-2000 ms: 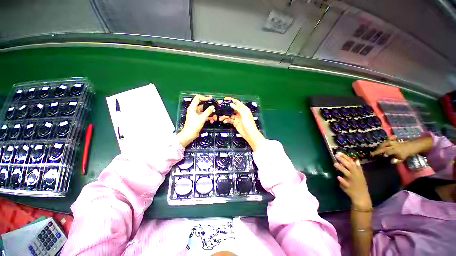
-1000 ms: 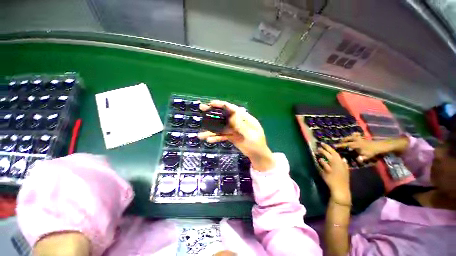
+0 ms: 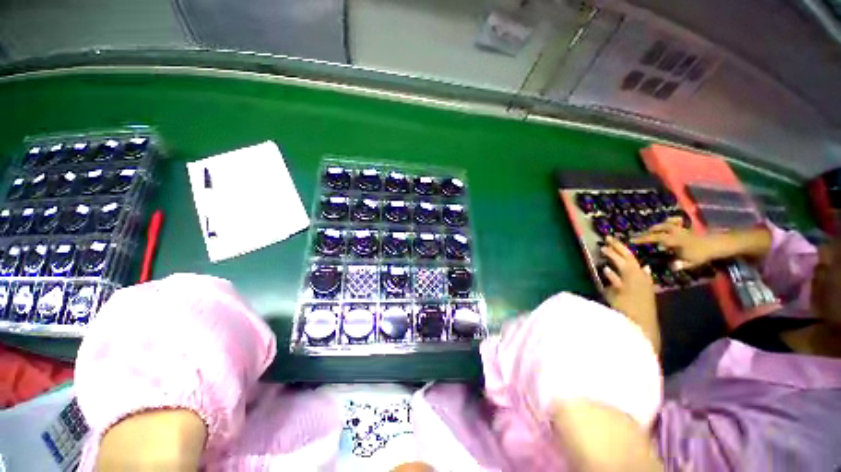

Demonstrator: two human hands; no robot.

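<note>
A clear pocket tray (image 3: 300, 345) lies directly in front of me, holding rows of round black watch modules (image 3: 396, 242). The upper modules carry small white labels. In the fourth row, two pockets show a crosshatched pattern and no module. The front row shows pale, shiny discs and a darker one. My pink sleeves are raised on both sides of the tray, with bare forearms running off the bottom edge. Both of my hands are out of the picture, so I cannot tell what they hold.
A white sheet (image 3: 254, 207) with a black pen (image 3: 207, 177) lies left of the tray. Beyond it are a red pen (image 3: 151, 245), a second filled tray (image 3: 112, 247) and a calculator (image 3: 65, 433). At right, a coworker's hands touch a module board (image 3: 583, 241) beside a red-orange tray (image 3: 678, 168).
My right hand has left the central tray with the black module it held and gone out of the picture. My left hand stays out of view. The coworker's hands have moved slightly.
</note>
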